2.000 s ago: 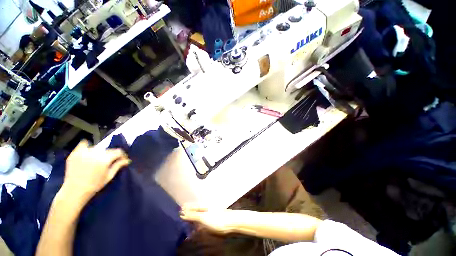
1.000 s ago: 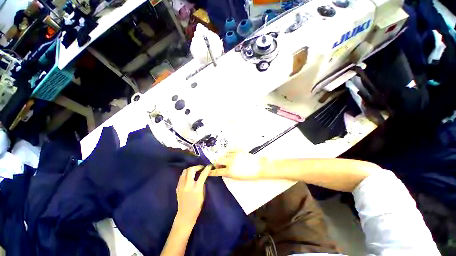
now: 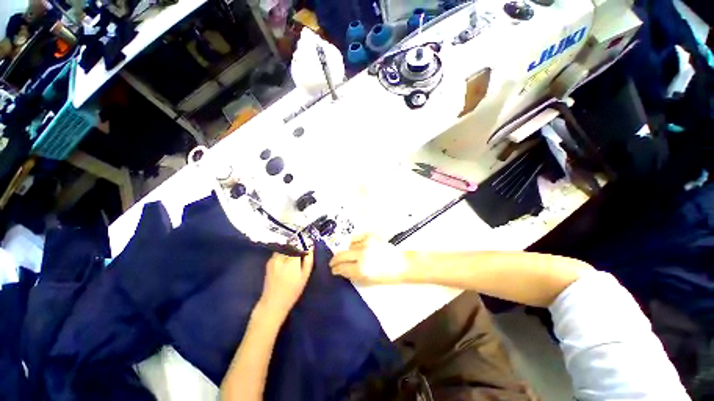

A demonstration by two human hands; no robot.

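Note:
A navy garment piece (image 3: 203,290) spreads over the left of the white machine table and down over the lap. Its edge lies at the presser foot (image 3: 319,229) of the cream-white JUKI sewing machine (image 3: 376,133). My left hand (image 3: 286,278) presses on the cloth just below and left of the foot, fingertips close to it, gripping the cloth. My right hand (image 3: 366,261) lies flat at the cloth's right edge, right of the foot, fingers bent; whether it pinches the cloth is unclear.
Pink-and-dark snips (image 3: 445,178) lie on the machine bed, beside black cloth strips (image 3: 509,192). Blue thread cones (image 3: 380,37) stand behind the head. A teal basket (image 3: 66,117) is at upper left. Dark garments (image 3: 665,227) are heaped at right.
The cloth came to the needle area between the first two frames. Since then my left hand has moved slightly left and up, nearer the foot; my right hand has barely moved.

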